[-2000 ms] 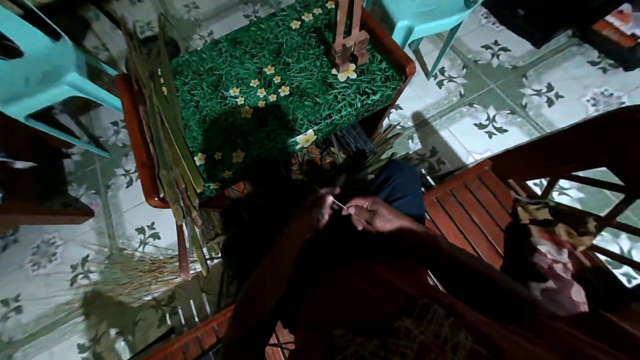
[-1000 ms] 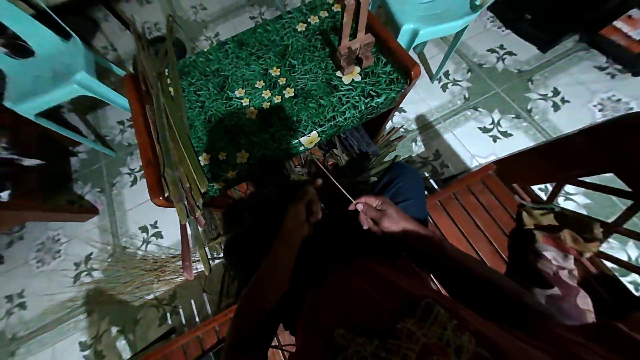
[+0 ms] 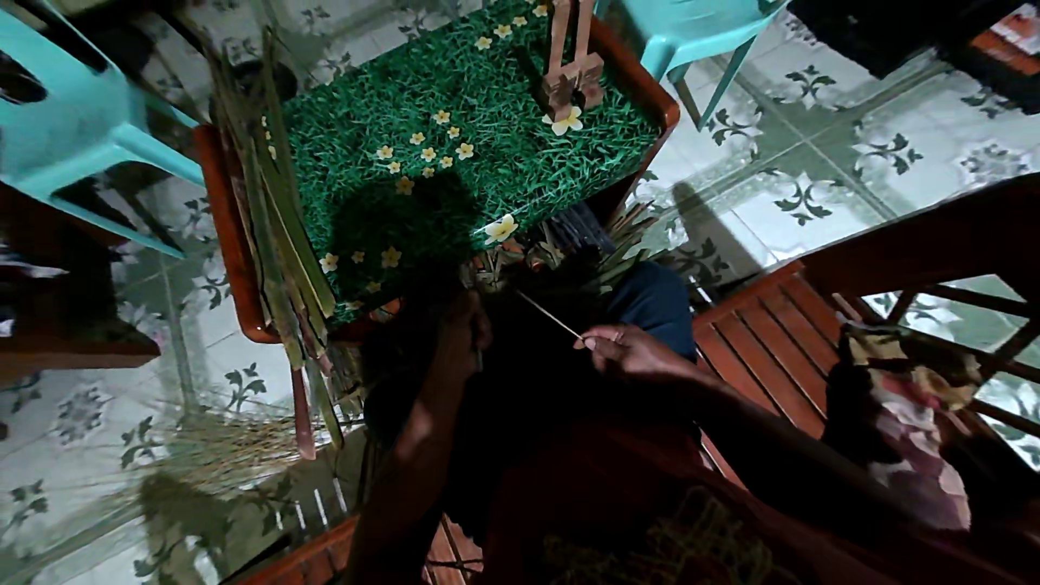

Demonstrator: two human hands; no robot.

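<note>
Between the thumb and fingers of my right hand (image 3: 613, 348) is one end of a thin pale stick (image 3: 548, 314), which slants up and left over my dark lap. My left hand (image 3: 471, 329) is closed around a narrow tool, perhaps a knife, at the left of the lap; shadow hides most of it. The stick and my left hand are apart. Long green and brown leaf strips (image 3: 280, 219) lie along the left edge of a table with a green grass-print top (image 3: 504, 138).
A wooden stand (image 3: 573, 81) is on the table. Turquoise plastic chairs (image 3: 81, 154) are beyond both table sides. Thin fibres (image 3: 236, 447) lie on the tiled floor at left. A slatted wooden bench (image 3: 772, 349) with cloth (image 3: 914, 431) is at right.
Two seconds ago my hands were close together at the stick; they have since moved apart. The stick stays in my right hand, and more of its length now shows.
</note>
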